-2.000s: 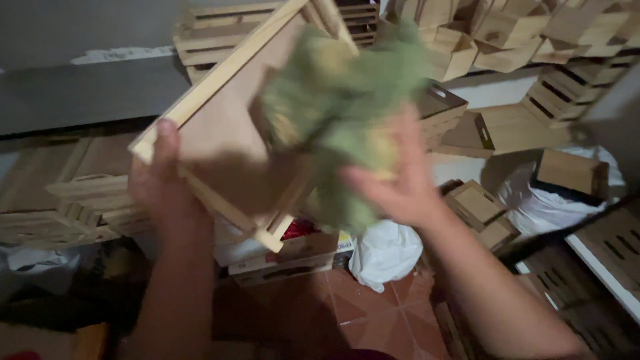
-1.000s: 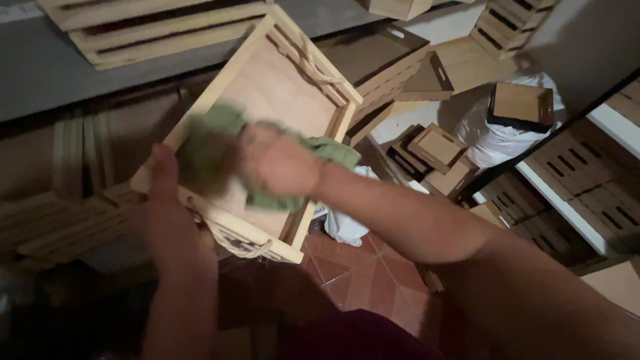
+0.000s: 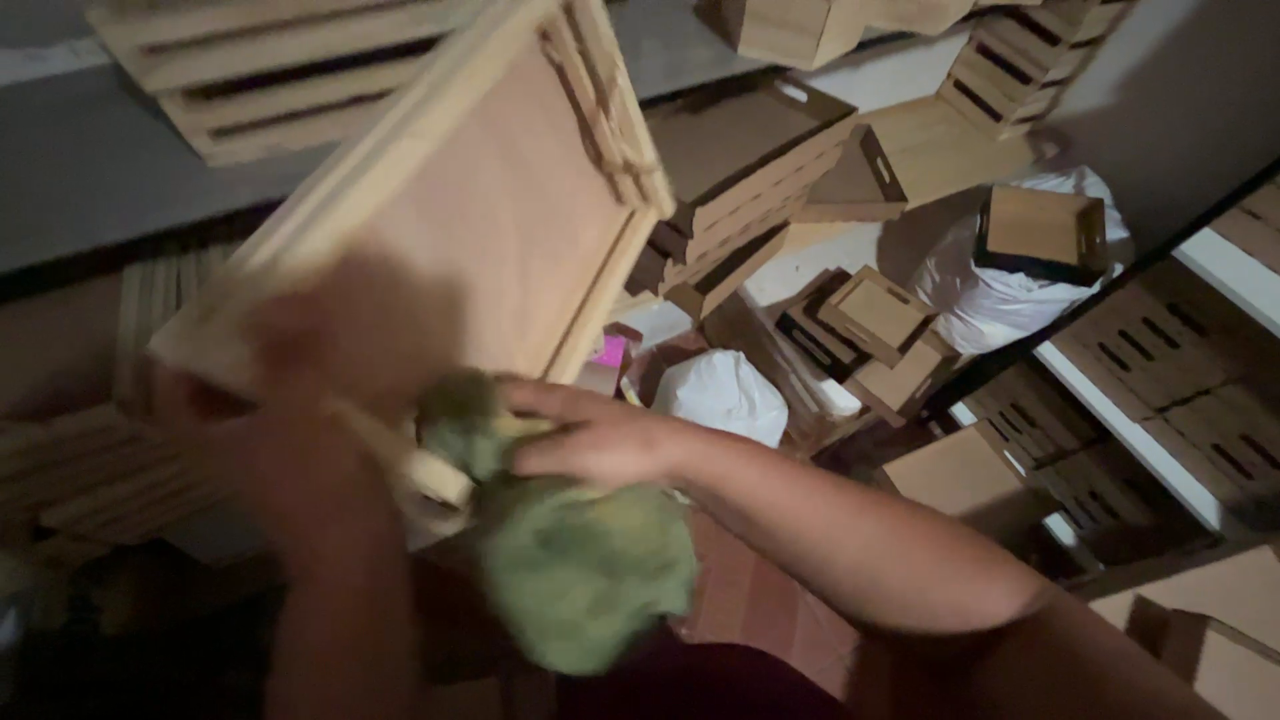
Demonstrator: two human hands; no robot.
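Note:
A pale wooden tray (image 3: pixel 500 200) with a flat base, raised rims and a twisted rope handle at its upper right end is held up, tilted, before me. My left hand (image 3: pixel 290 400), blurred and in shadow, grips the tray's lower left corner. At the lower end of the tray, my right hand (image 3: pixel 590 430) holds a crumpled green cloth (image 3: pixel 590 570), bunched near the fingers and hanging below them. The cloth lies against or close beside the lower rim; blur hides the exact contact.
Slatted wooden crates (image 3: pixel 290 80) stand on a grey shelf (image 3: pixel 90 160) at the left. Brown trays (image 3: pixel 760 150) and small boxes (image 3: pixel 875 315) are stacked right of centre. A white plastic bag (image 3: pixel 720 395) is near the floor; a dark-sided box (image 3: pixel 1040 235) rests on another bag (image 3: pixel 1000 300). Shelving holds crates (image 3: pixel 1150 340) at right.
My right hand and the cloth have moved from the tray's inner base, where they were a second ago, to its lower end. My left hand keeps hold of the tray.

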